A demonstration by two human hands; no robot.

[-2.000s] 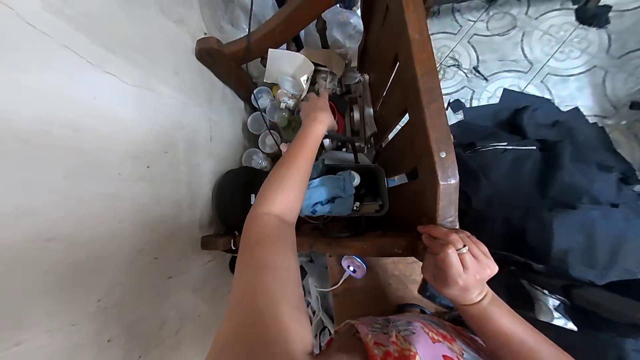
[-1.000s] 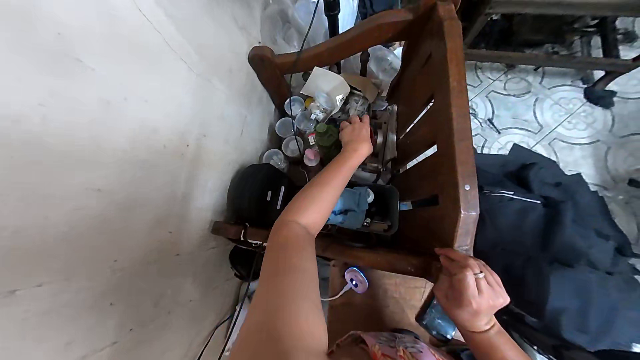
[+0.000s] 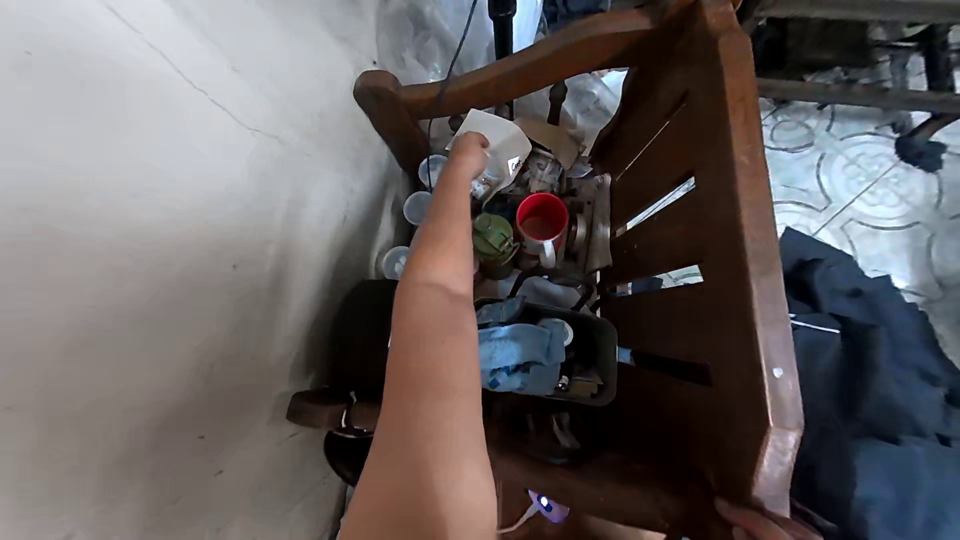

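My left hand (image 3: 471,154) reaches into the far part of a wooden bench, fingers curled beside a white paper box or card (image 3: 504,142); whether it holds something is hidden. Clear plastic cups (image 3: 417,207) stand left of my forearm. Right of it are a green-lidded jar (image 3: 493,236) and a mug with a red inside (image 3: 542,217). Nearer, a dark plastic bin (image 3: 607,360) holds blue cloth (image 3: 521,349) and small items. My right hand (image 3: 761,519) is partly in view at the near corner of the bench's slatted back; its grip is mostly out of frame.
The bench's slatted back (image 3: 757,300) rises on the right, and its curved armrest (image 3: 525,64) crosses the far end. A pale wall (image 3: 187,262) borders the left. Dark cloth (image 3: 862,360) lies over the tiled floor (image 3: 862,165). A thin cable (image 3: 452,67) hangs near my left hand.
My left hand has moved left from the middle of the clutter to the white paper piece. The red-lined mug, covered by that hand one second ago, is now in plain view.
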